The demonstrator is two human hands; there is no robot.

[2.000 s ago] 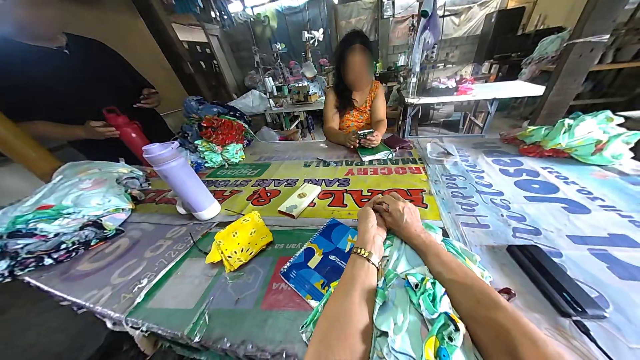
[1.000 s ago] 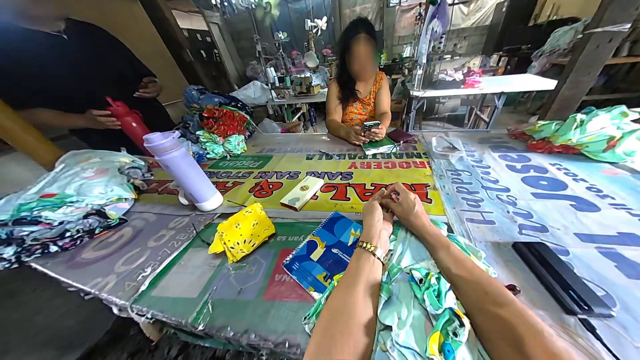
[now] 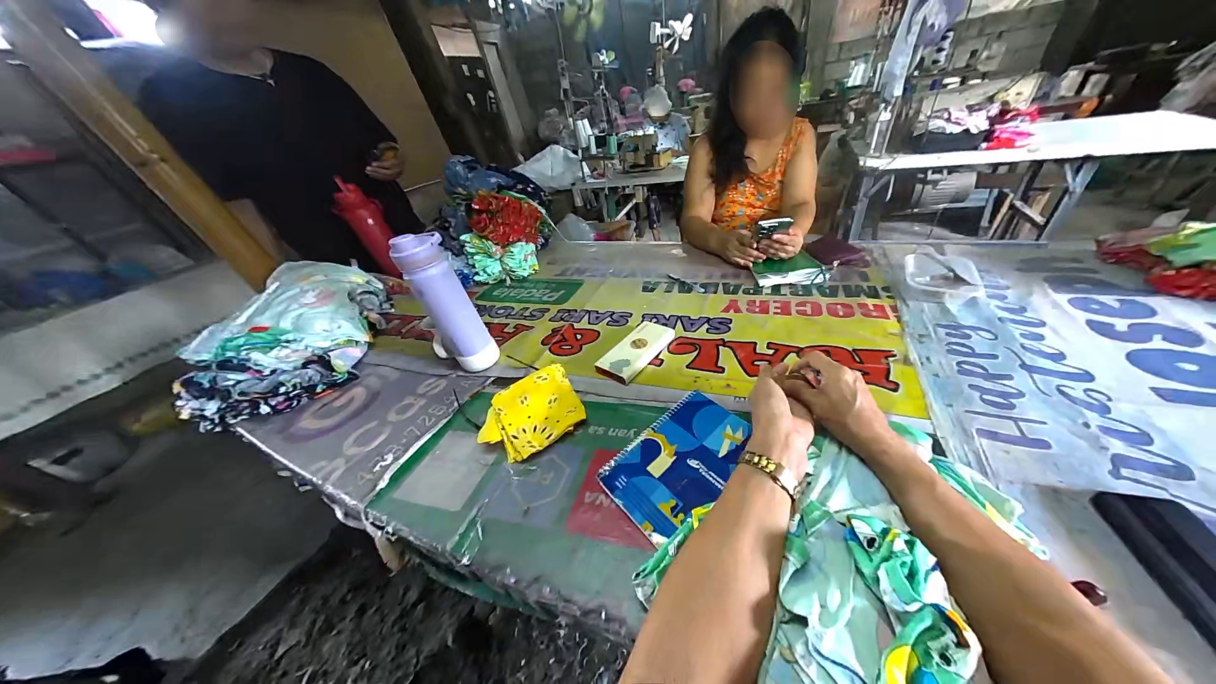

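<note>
My left hand [image 3: 781, 410] and my right hand [image 3: 836, 394] are clasped together above the near part of the table, fingers touching. No object shows between them, though the inner fingers are partly hidden. A gold bracelet [image 3: 771, 469] circles my left wrist. Under my forearms lies a crumpled green-and-white printed fabric [image 3: 836, 570]. A blue spiral notebook [image 3: 676, 465] rests just left of my left hand. Farther left are a folded yellow patterned cloth [image 3: 534, 411] and a pale, flat box [image 3: 636, 351].
A lilac tumbler [image 3: 446, 304] stands near stacked fabric [image 3: 285, 328] at the left. Across the banner-covered table [image 3: 532, 513], a seated person [image 3: 755, 180] holds a phone [image 3: 773, 228]. Another person [image 3: 275, 142] stands left by a red bottle [image 3: 364, 223]. A black device [image 3: 1164, 556] lies right.
The view has turned somewhat left. My hands stay together, with small shifts of the fingers. The standing person's hand no longer shows on the red bottle.
</note>
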